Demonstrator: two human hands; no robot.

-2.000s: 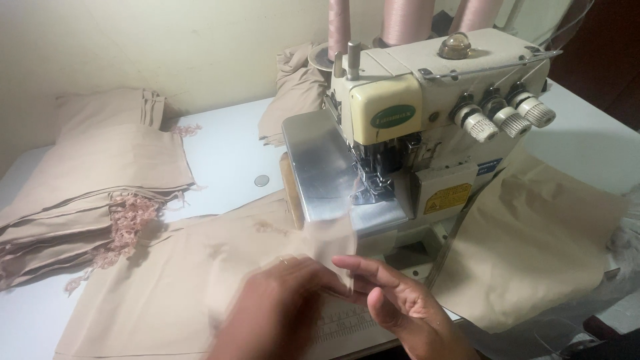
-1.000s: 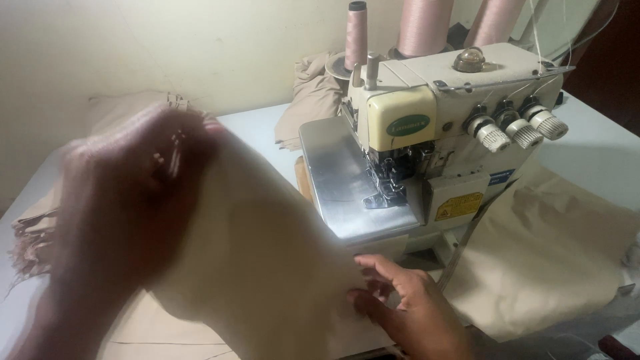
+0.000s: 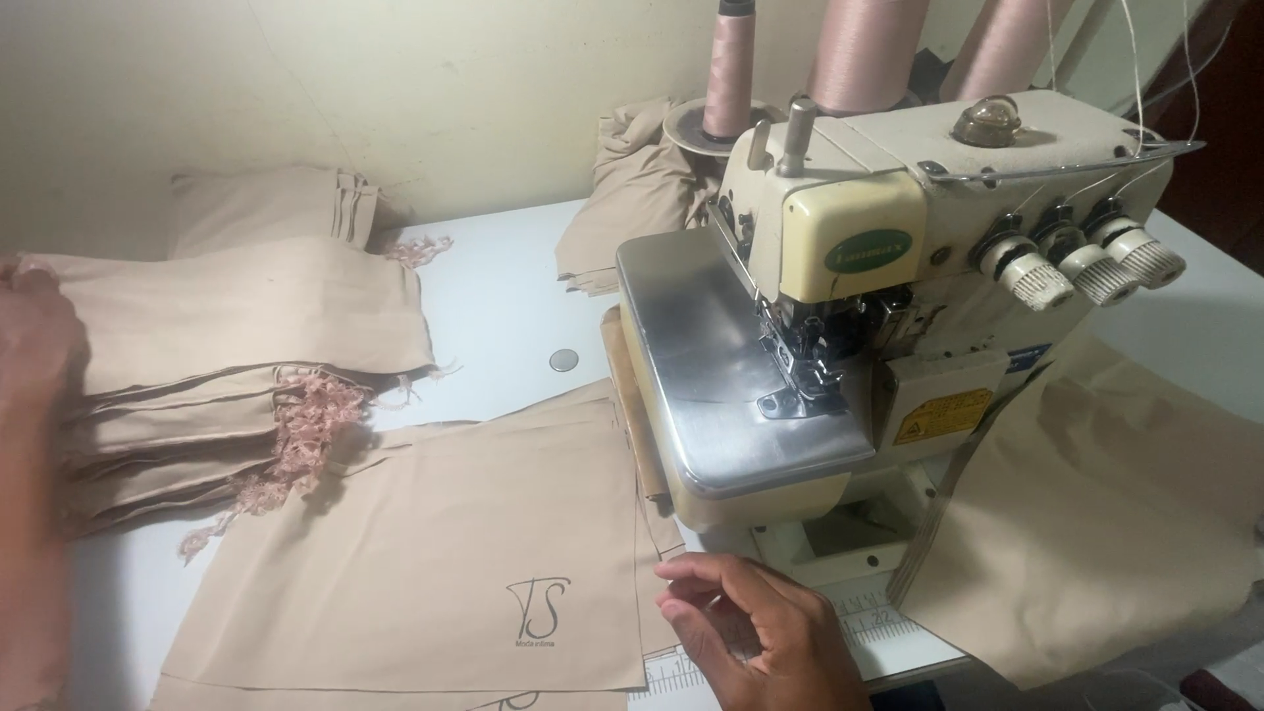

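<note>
At the left edge, my left hand (image 3: 38, 346) holds the end of a beige fabric piece (image 3: 247, 306) that lies over a stack of similar pieces (image 3: 183, 449) with pink thread tails along their edge. My right hand (image 3: 760, 627), fingers curled with thumb and fingertips apart, rests by the right edge of a flat pile of beige fabric panels (image 3: 425, 533); the top panel bears a printed logo. It seems to hold nothing. An overlock sewing machine (image 3: 839, 207) stands right of the pile, with no fabric under its presser foot (image 3: 805, 390).
Beige fabric (image 3: 1096, 523) drapes at the machine's right. Crumpled beige fabric (image 3: 632, 188) and pink thread cones (image 3: 729, 74) sit behind. A small round metal disc (image 3: 563, 360) lies on the white table (image 3: 494, 286). A printed measuring scale (image 3: 869, 617) runs along the front.
My left hand has carried a fabric piece leftward from over the panels to the stack at the left. My right hand stays near the machine's front corner.
</note>
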